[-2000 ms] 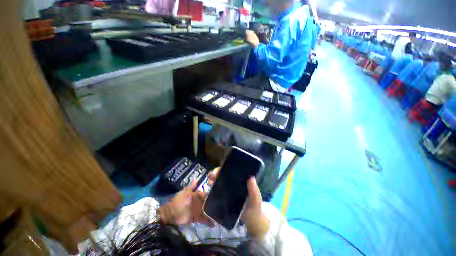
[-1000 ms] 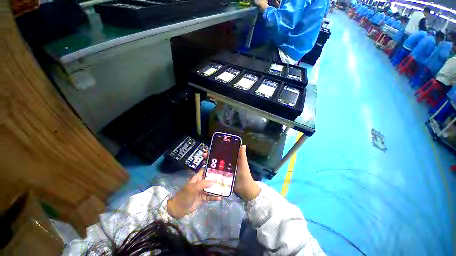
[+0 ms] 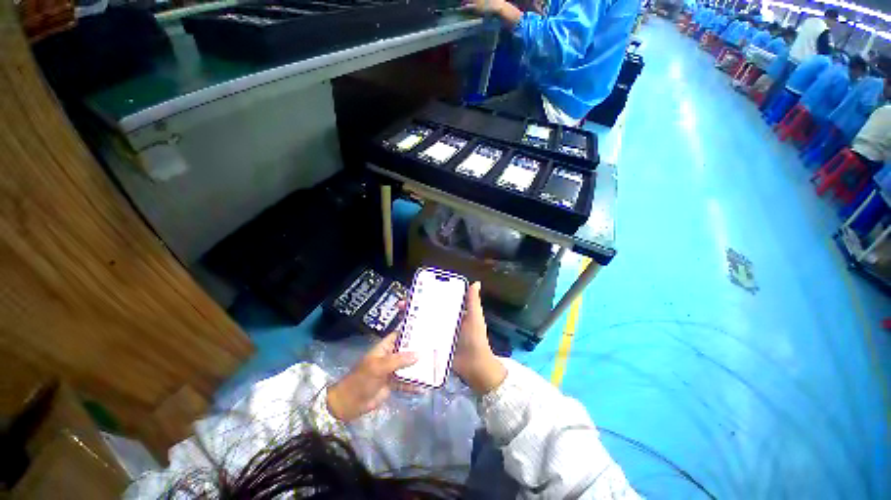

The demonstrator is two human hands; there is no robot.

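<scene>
A smartphone [image 3: 433, 329] with a lit, mostly white screen is held upright in front of me, above my lap. My left hand [image 3: 373, 379] holds its lower left side, with the thumb over the lower screen. My right hand [image 3: 476, 344] grips its right edge, fingers partly hidden behind it. Clear crinkled plastic [image 3: 420, 427] lies on my lap below the phone. A black tray [image 3: 337, 320] with electronic modules [image 3: 358, 291] is on the floor beyond my left hand.
A cart [image 3: 606, 217] holds black trays with pale-screened modules [image 3: 480, 161]; a carton [image 3: 488, 276] with clear plastic is beneath. A green-topped bench [image 3: 156, 91] and wood panel [image 3: 88, 215] are left. A person in blue [image 3: 578, 54] stands behind the cart. An open carton [image 3: 73, 454] is lower left.
The phone was black and tilted two seconds ago, then showed a dark and pink screen; now its screen is mostly white. Both hands have stayed on it. The view has tilted down.
</scene>
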